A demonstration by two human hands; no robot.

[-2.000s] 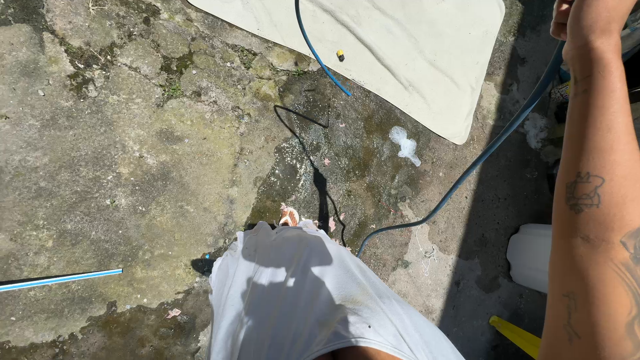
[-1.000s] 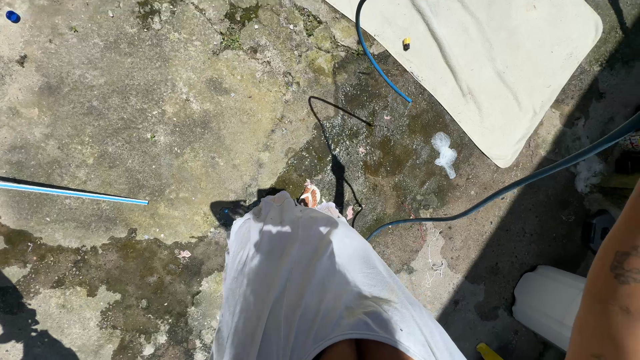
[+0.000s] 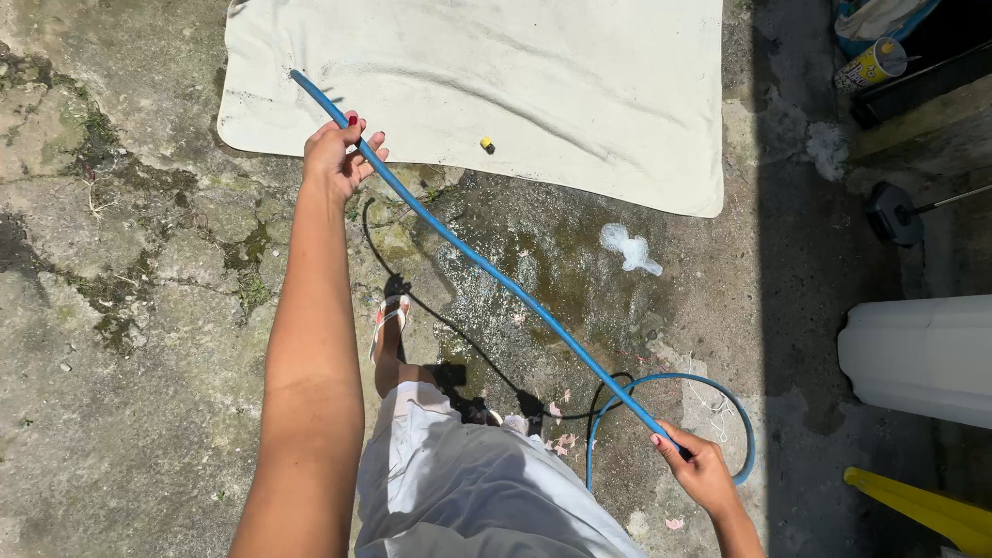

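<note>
A blue hose [image 3: 496, 271] runs diagonally between my hands, its free end above the pale mat [image 3: 542, 85]. My left hand [image 3: 343, 153] holds it near that end, thumb on top and some fingers spread. Lower right, my right hand [image 3: 694, 461] grips the hose, which loops round below and passes behind its straight stretch. On the mat lies a small yellow-and-black hose connector or similar piece [image 3: 487, 145]. White foam [image 3: 632, 249] sits on the wet concrete just off the mat's lower edge.
At the right are a white plastic container [image 3: 918, 360], a yellow plastic object [image 3: 922, 508], a dark brush or squeegee head [image 3: 893, 215] and a printed tub [image 3: 872, 66]. My foot in a flip-flop [image 3: 390, 318] stands on cracked concrete [image 3: 170, 349]. Pink scraps [image 3: 562, 443] lie near my clothes.
Both hands are now in view on the hose; a second ago only part of one arm showed at the right. The hose end that hung near the mat's edge is now raised over the mat.
</note>
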